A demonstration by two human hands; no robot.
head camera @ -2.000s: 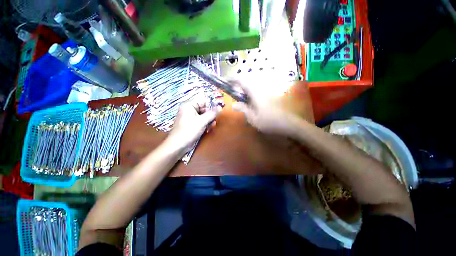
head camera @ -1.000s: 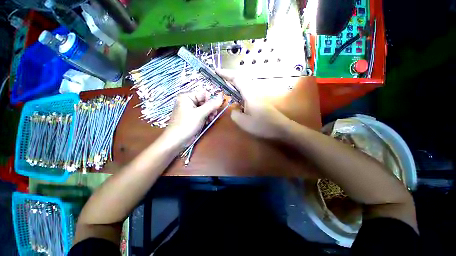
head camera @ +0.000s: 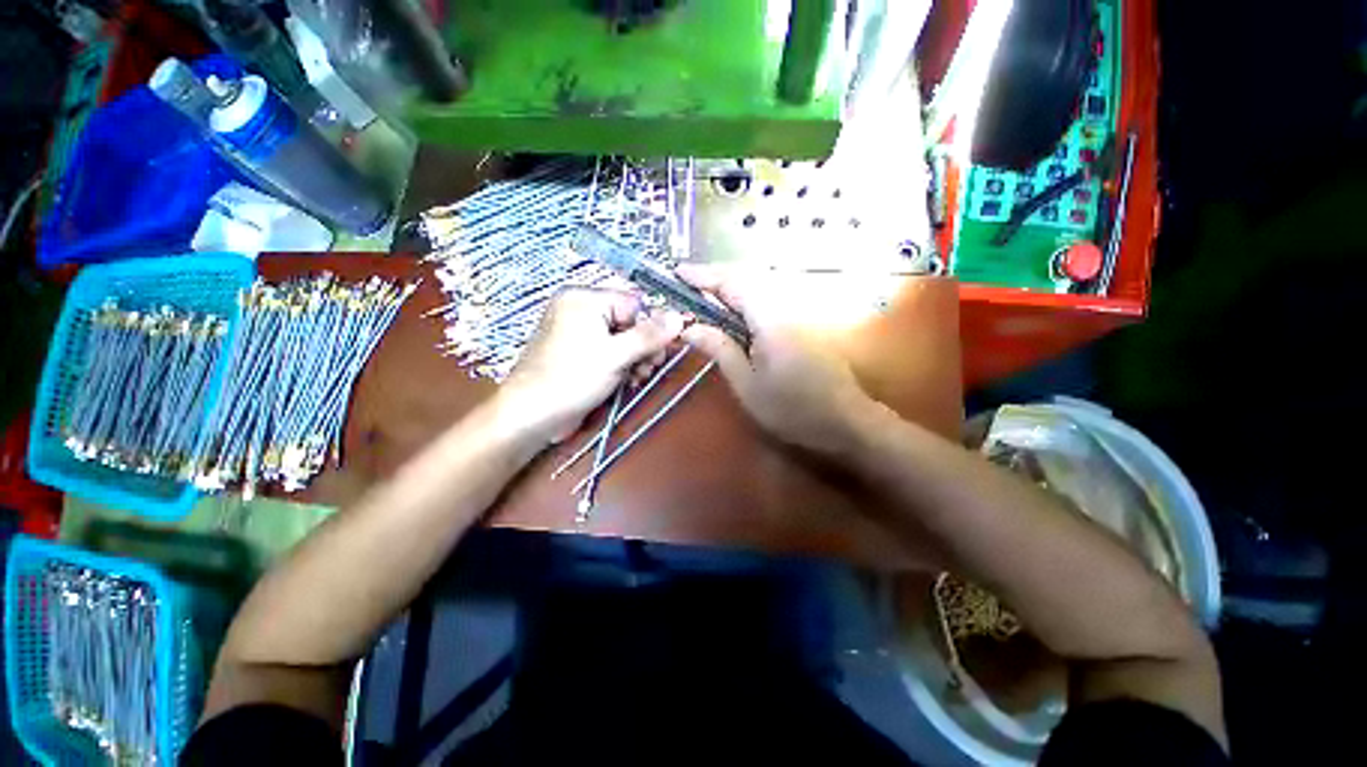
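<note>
My right hand is closed around the near end of a narrow silver bar fixture, held slanting over the board. My left hand is at the bar's near side, thumb and fingertips pinched on a lead end. Several thin grey leads hang from the bar and hands towards the board's front edge. The exact lead in my fingertips is partly hidden. A loose pile of grey-white leads lies behind my left hand on the reddish-brown board.
Green press block stands above a silver plate with holes. Finished leads and turquoise baskets are left. A blue-white bottle and blue tray are upper left. A control panel and white bucket are right.
More leads now hang from the bar than before. The bar has stayed slanted in my right hand, and my left hand is still beside it. The whole view has shifted slightly.
</note>
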